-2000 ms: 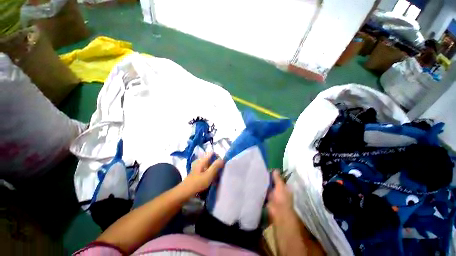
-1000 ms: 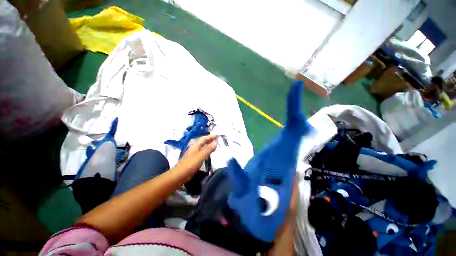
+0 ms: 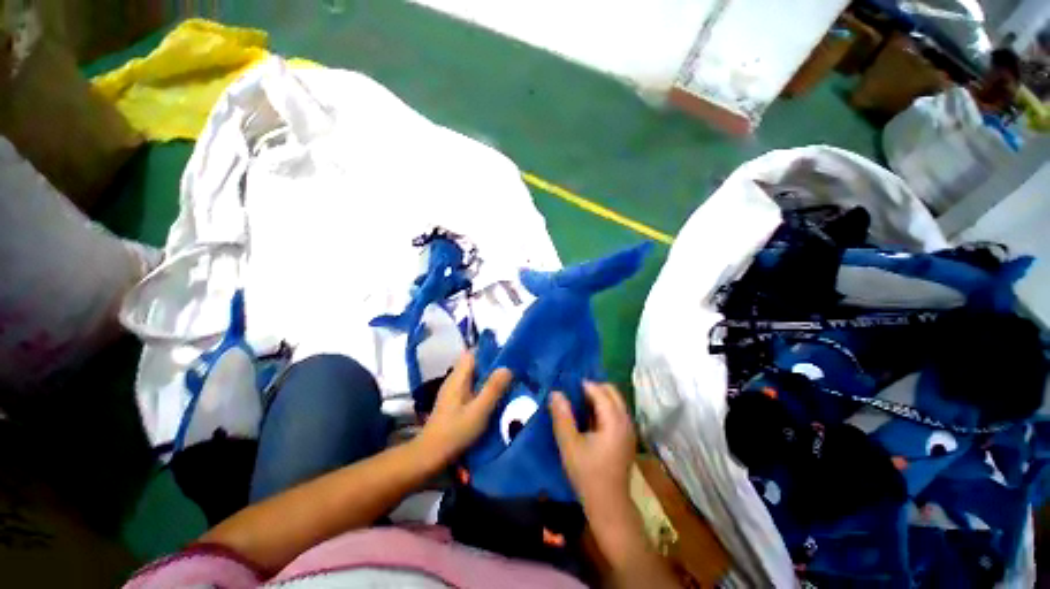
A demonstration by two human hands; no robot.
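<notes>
A blue plush shark bag (image 3: 539, 357) lies on my lap, tail pointing away from me, a white eye patch showing. Its black fabric section (image 3: 507, 524) is at the near end, with small orange patches. My left hand (image 3: 463, 412) rests on the bag's left side, fingers spread, thumb on the plush. My right hand (image 3: 599, 440) is at the bag's right side with fingers bent; whether it pinches the plush cannot be told.
A white woven sack (image 3: 380, 173) lies spread on the floor, with one plush (image 3: 438, 334) near its middle and another (image 3: 225, 397) at left. An open white bulk sack (image 3: 679, 345) full of blue and black bags stands at right. A yellow sack (image 3: 173, 81) lies beyond.
The bag has turned from belly side to eye side and lowered onto my lap. My left hand has come back from the white sack onto the bag. My right hand is now in clear view.
</notes>
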